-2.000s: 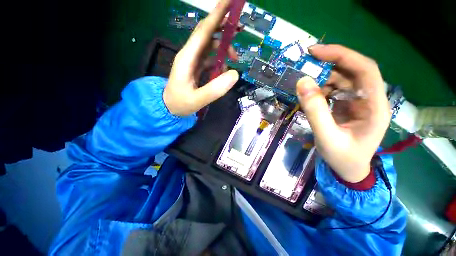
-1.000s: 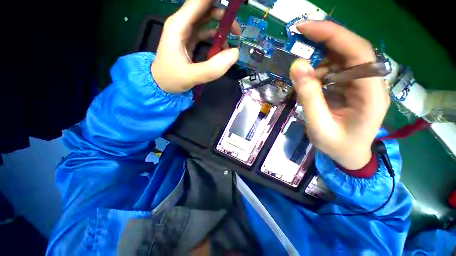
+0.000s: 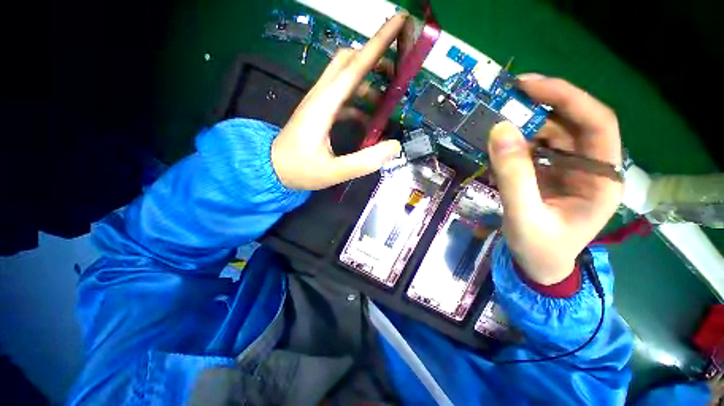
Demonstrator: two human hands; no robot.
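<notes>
My left hand (image 3: 333, 131) holds a phone mid-frame (image 3: 403, 75) edge-on, seen as a dark red bar slanting up to the right. My right hand (image 3: 556, 174) holds a blue mainboard (image 3: 476, 119) with grey shields, thumb on top, close to the right of the frame. Tweezers (image 3: 581, 162) lie in my right palm, their rear end sticking out to the right. Below, two pink-rimmed frames with pale insides (image 3: 397, 222) (image 3: 456, 250) lie in slots of the black compartment tray (image 3: 313, 222).
A third frame (image 3: 494, 319) is partly hidden by my right sleeve. Loose mainboards (image 3: 289, 28) lie along the white strip (image 3: 349, 13). A taped roll (image 3: 684, 193) lies at right, and a red block (image 3: 709, 329) at far right. A cord runs from my red wrist strap (image 3: 553, 289).
The mid-frame and the mainboard are both still held. The frame in my left hand has shifted right and tilts more. The tweezers' rear end has swung lower in my right hand.
</notes>
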